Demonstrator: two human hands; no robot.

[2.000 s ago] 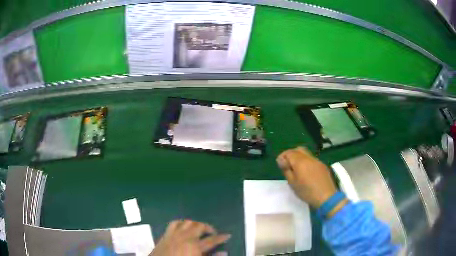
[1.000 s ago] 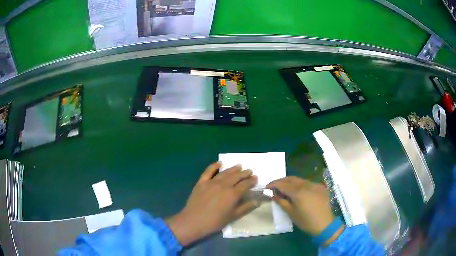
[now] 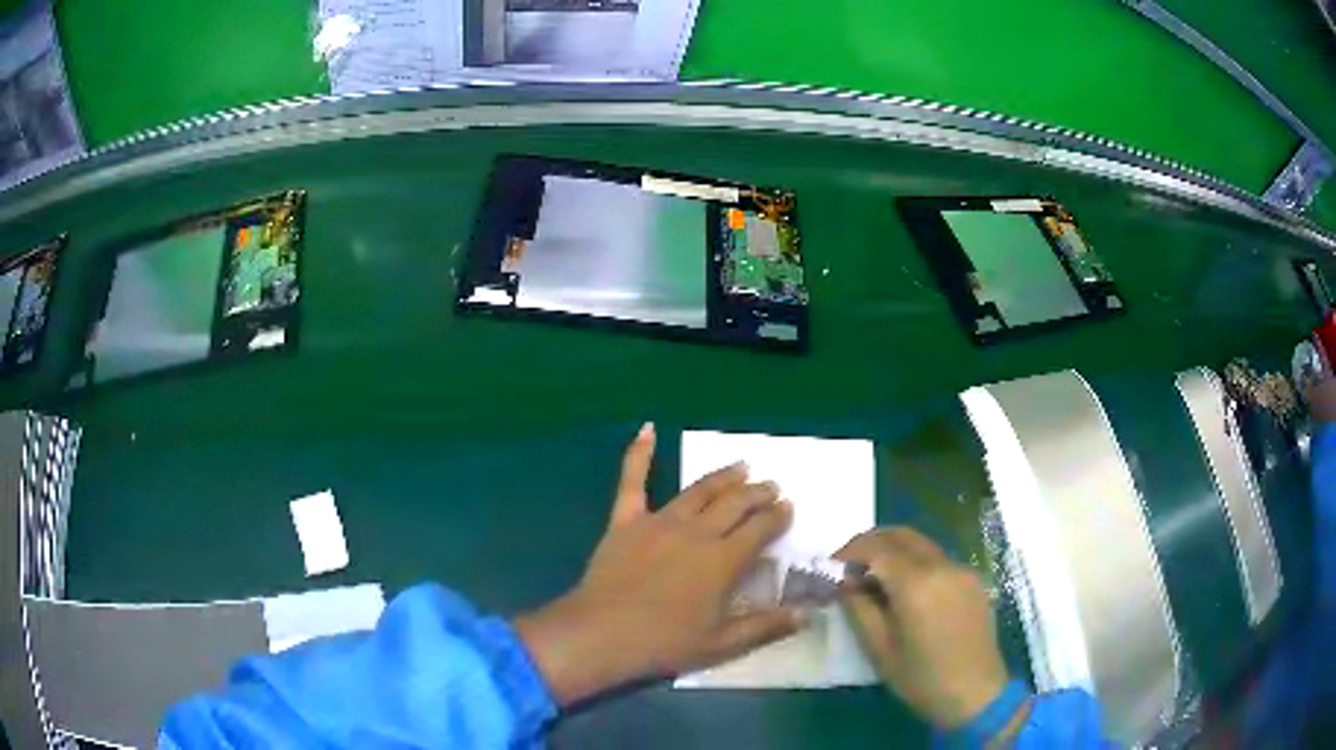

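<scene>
The second adhesive sheet [image 3: 822, 484] lies in front of me, white above and beige below. My left hand [image 3: 674, 564] lies flat on its left side with fingers spread and thumb pointing up. My right hand [image 3: 930, 615] is at the sheet's right edge, thumb and fingertips pinched on a small grey blurred piece [image 3: 810, 582] over the lower part. I cannot tell if a tool is in the fingers. A tablet assembly [image 3: 623, 249] lies behind the sheet, its main board [image 3: 762, 257] at the right end.
Other tablets lie at the left [image 3: 164, 301] and right [image 3: 1014, 267]. A small white card [image 3: 318, 532] and grey adhesive sheet [image 3: 161, 659] are at left, beside a sheet stack [image 3: 49, 506]. Silvery-beige sheets [image 3: 1106, 528] curve at right. Part of a blue sleeve shows at the far right edge.
My left hand has come onto the sheet from its left side, and my right hand has come down to the sheet's right edge. Since one second ago, both hands stay there; the view has shifted.
</scene>
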